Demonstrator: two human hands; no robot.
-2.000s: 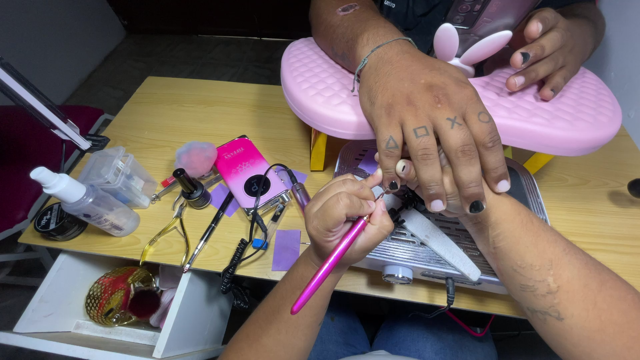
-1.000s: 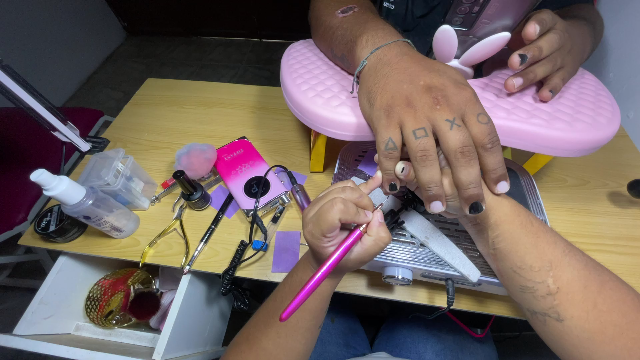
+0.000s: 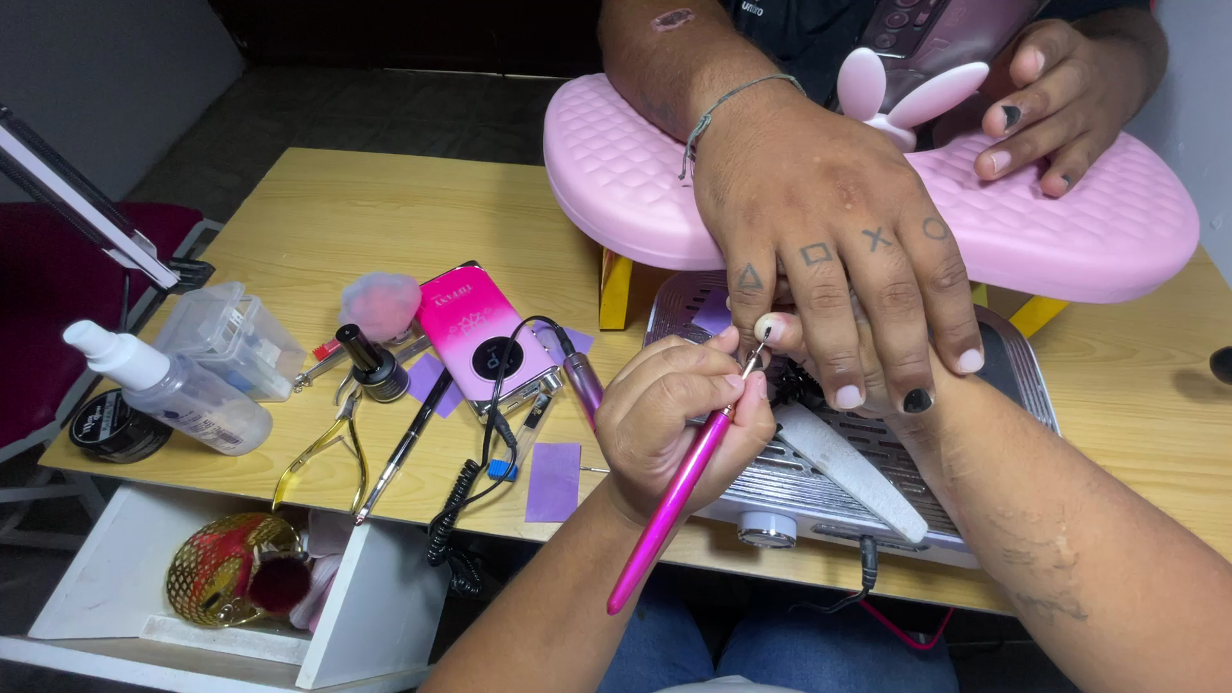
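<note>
My left hand [image 3: 679,414] grips a magenta nail art brush [image 3: 674,496] whose dark tip touches a light nail of the other person's hand [image 3: 833,241]. That hand lies palm down, with shape tattoos on its fingers and black and pale pink nails. Beneath it is my right hand [image 3: 900,414], mostly hidden, supporting its fingers. The person's other hand [image 3: 1068,101] rests on a pink quilted armrest [image 3: 626,207]. Below the hands, a grey nail file [image 3: 852,472] lies across a metal nail dust collector [image 3: 1001,385].
On the table's left stand a spray bottle [image 3: 192,395], a plastic box [image 3: 231,337], a black jar [image 3: 115,428] and a polish bottle [image 3: 371,366]. Cuticle nippers [image 3: 332,448], a pen brush [image 3: 404,448] and a pink nail drill unit [image 3: 486,332] lie nearby. A white drawer [image 3: 371,597] is open below.
The brush in my left hand first swings its handle end left, then back right; its tip now sits on the light nail. The other person's hands stay in place.
</note>
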